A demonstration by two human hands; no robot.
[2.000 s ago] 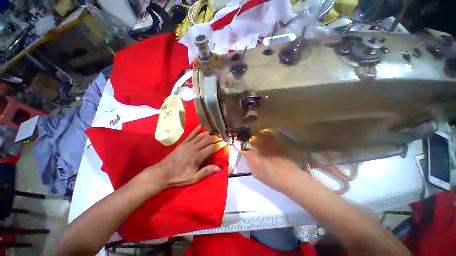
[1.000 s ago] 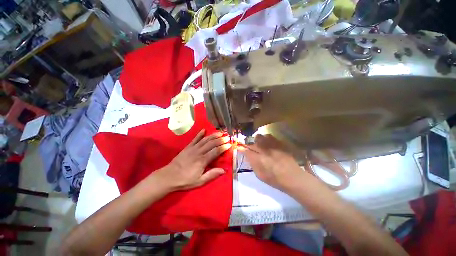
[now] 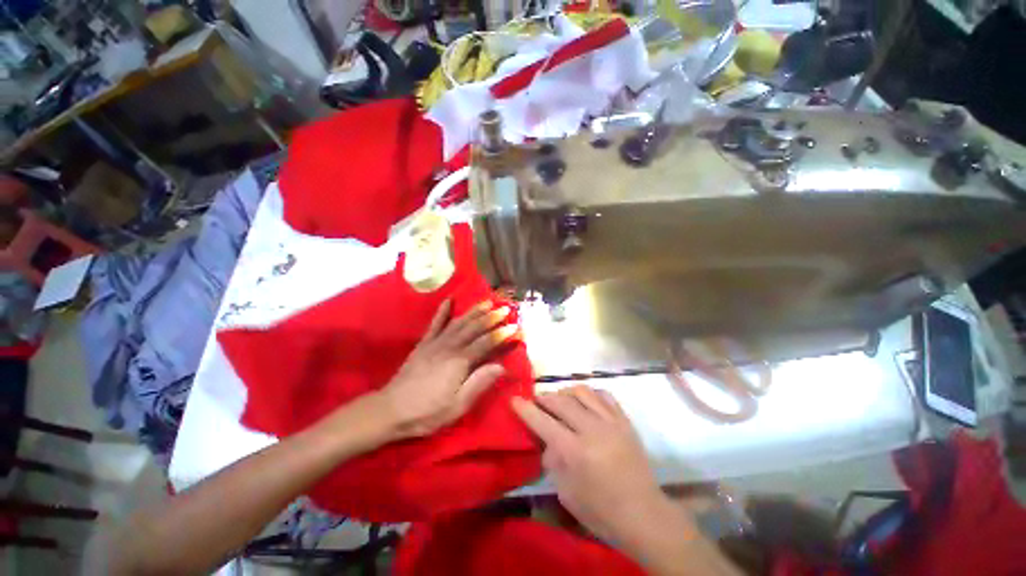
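A red fabric panel [image 3: 326, 349] lies on the white table, its upper right edge at the lit needle area [image 3: 520, 302] of the sewing machine [image 3: 720, 225]. My left hand [image 3: 441, 377] lies on the panel with fingers spread, fingertips beside the needle area. My right hand [image 3: 591, 456] is at the panel's right edge, below the needle, its index fingertip touching the red cloth; whether it pinches the cloth is unclear. The cloth is rumpled near this hand. A cream-yellow lamp block [image 3: 429, 250] hangs left of the machine head.
Scissors with orange-brown handles [image 3: 720, 388] lie under the machine arm. A smartphone [image 3: 948, 362] is at the right table edge. Red pieces [image 3: 360, 169] lie at the back left, white and red cloth [image 3: 551, 84] behind the machine. Grey-blue cloth [image 3: 169, 304] is heaped left of the table.
My right hand has moved down from the needle area to the panel's lower right edge. The panel's right side has become rumpled. My left hand stays on the cloth beside the needle.
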